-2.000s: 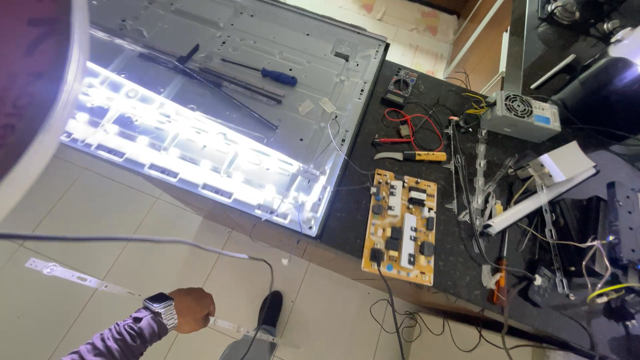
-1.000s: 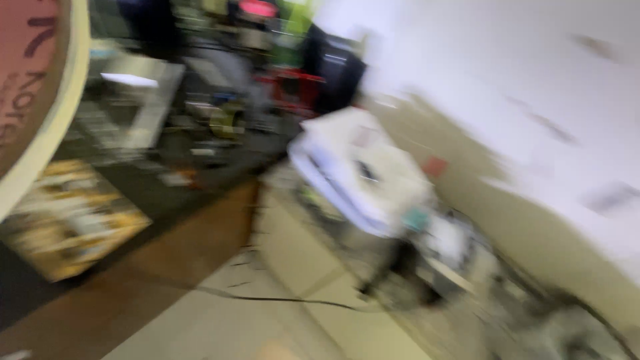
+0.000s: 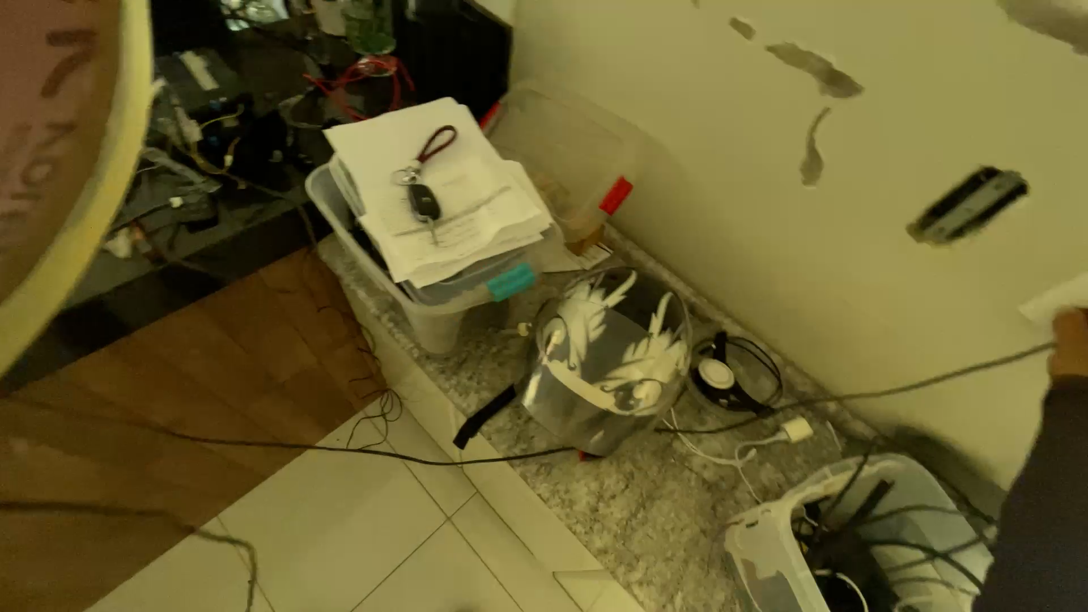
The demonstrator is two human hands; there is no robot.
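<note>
My right hand is at the right edge, partly cut off by the frame, with a dark sleeve below it. Its fingers are against or very near a white plate on the wall. A dark cable rises from the stone ledge to this hand; whether the fingers grip it or its plug is hidden. My left hand is out of view. Left of the plate, an open wall box holds a dark and grey fitting. Below the hand stands a translucent plastic bin with black cables inside.
Papers with a car key top another plastic bin. A clear face shield, headphones and a white charger lie on the granite ledge. Cables cross the floor. A large round object blocks the upper left.
The view has swung far from the lit panel and circuit board to the wall and ledge. The watch-wearing hand seen two seconds ago has left view; a hand now shows at the right edge.
</note>
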